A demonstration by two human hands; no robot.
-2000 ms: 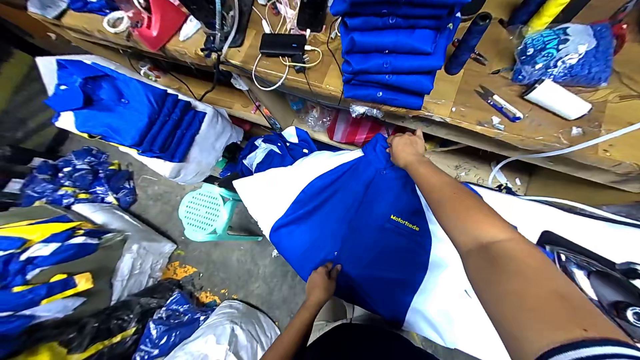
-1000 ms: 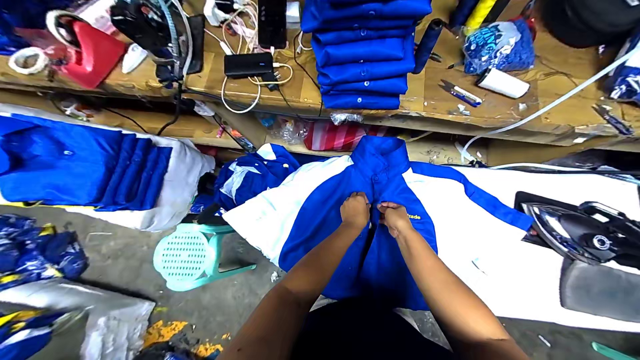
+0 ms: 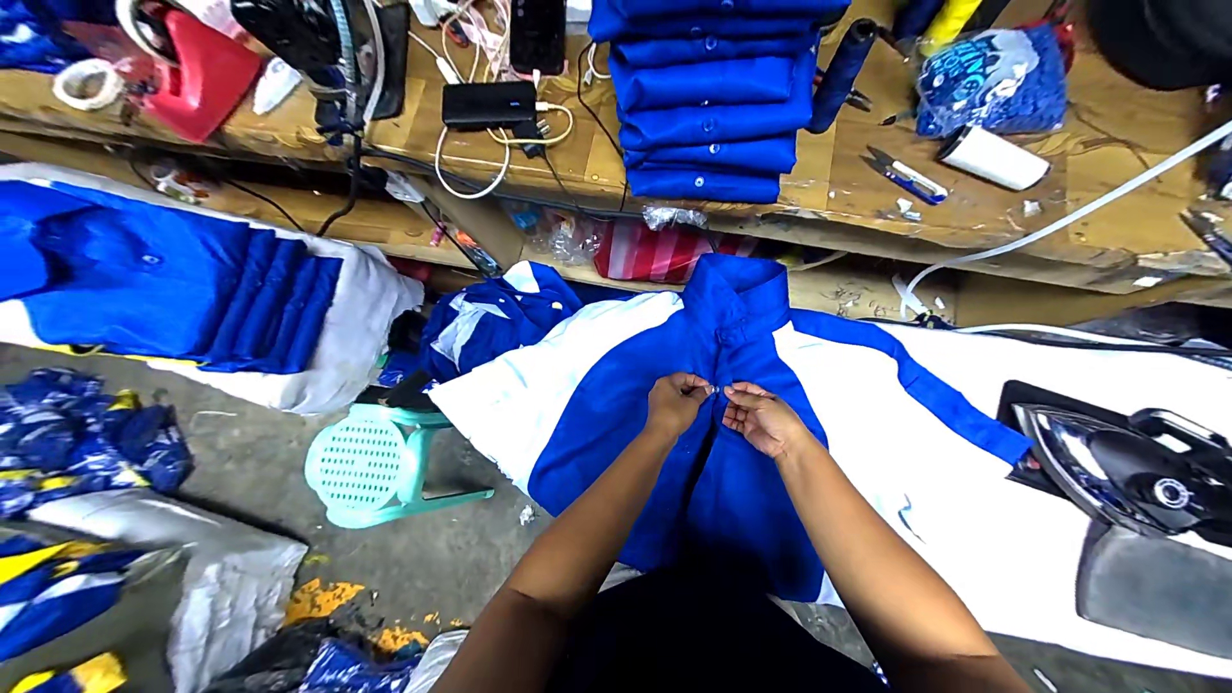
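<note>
A blue collared shirt (image 3: 616, 433) lies front up on a white cloth-covered ironing surface (image 3: 895, 423), its collar toward the workbench and one sleeve stretched right. My left hand (image 3: 678, 402) pinches the front edge at a small button below the collar. Just to the right, my right hand (image 3: 762, 416) pinches the facing edge of the front opening. Below my hands the two front panels part along a dark gap. The lower end of the shirt runs under my dark clothing and is partly hidden.
An iron (image 3: 1126, 472) rests at the right, by the sleeve's end. Folded blue shirts (image 3: 710, 125) are stacked on the wooden workbench (image 3: 866, 221), near a black power bank (image 3: 489, 104) with cables. More folded shirts (image 3: 144, 269) lie left, above a green plastic stool (image 3: 371, 462).
Two seconds ago my right hand was at the collar and my left lower on the shirt; both now meet at the front opening. The sleeve now shows stretched right. The view has shifted right.
</note>
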